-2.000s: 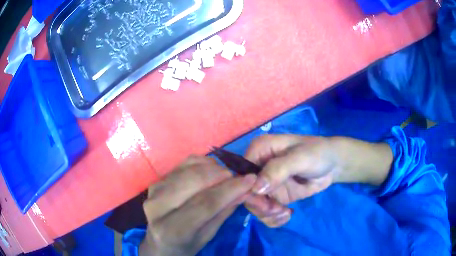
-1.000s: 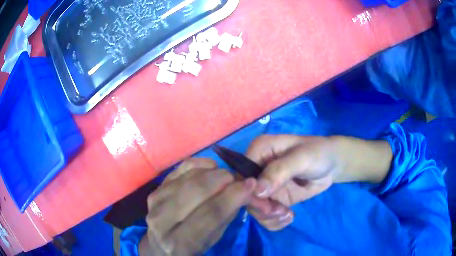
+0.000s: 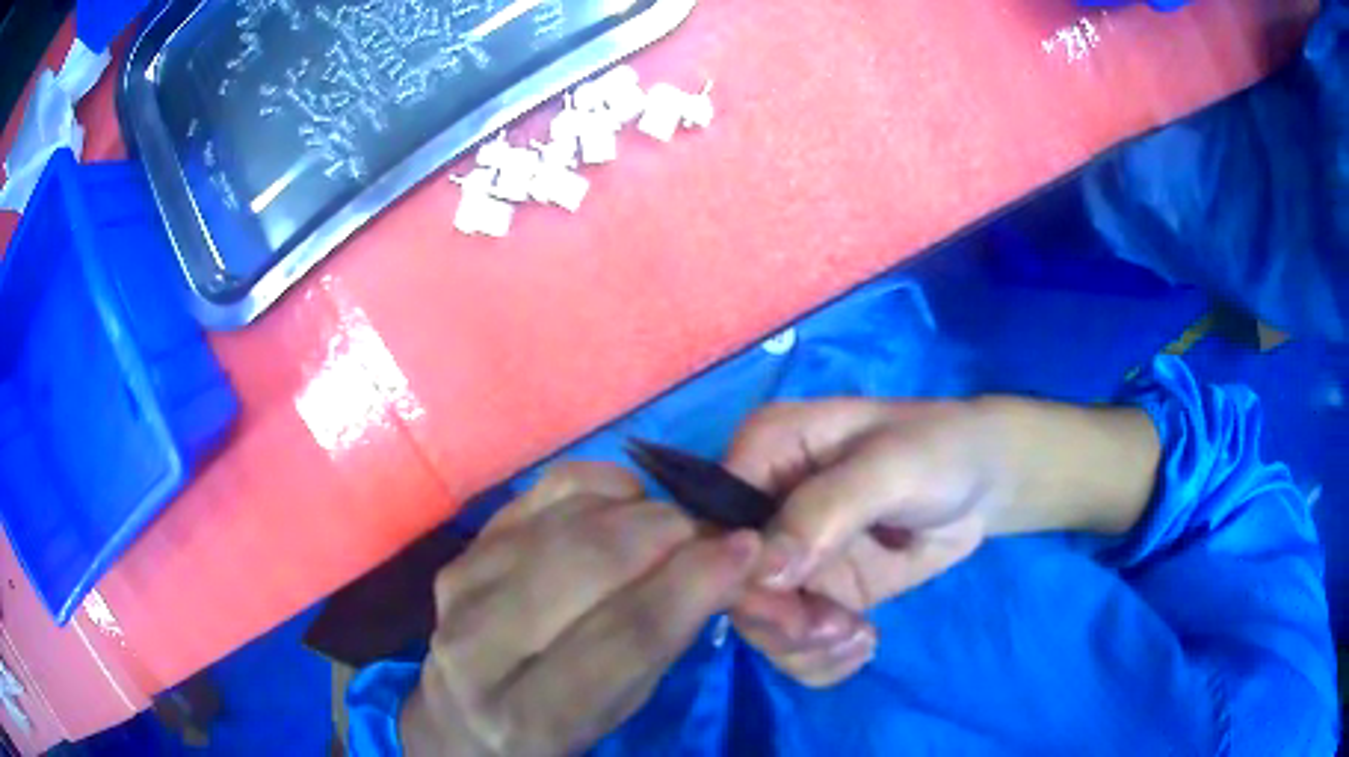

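Observation:
Dark pliers [image 3: 695, 481] are held in my right hand [image 3: 888, 510], over my lap in front of the table edge. Their pointed jaws stick out to the left, above my left hand. The red handle shows a little in my palm. My left hand [image 3: 570, 599] is closed with its fingertips meeting my right fingertips. What it may pinch is hidden by the fingers. White plastic parts [image 3: 556, 181] lie in a loose pile by the near edge of the metal tray [image 3: 237, 314]. Small clear pieces [image 3: 355, 89] are scattered in the tray.
A large blue bin [image 3: 89, 399] stands at the left on the red table covering [image 3: 666, 266]. Crumpled white sheet [image 3: 52, 126] lies behind it. A blue bin's edge shows at the top right. Blue clothing of another person [image 3: 1213, 222] is at the right.
The tray, bin and white parts have shifted slightly up and left in view. My hands stay together around the same spot, with the pliers still in my right hand.

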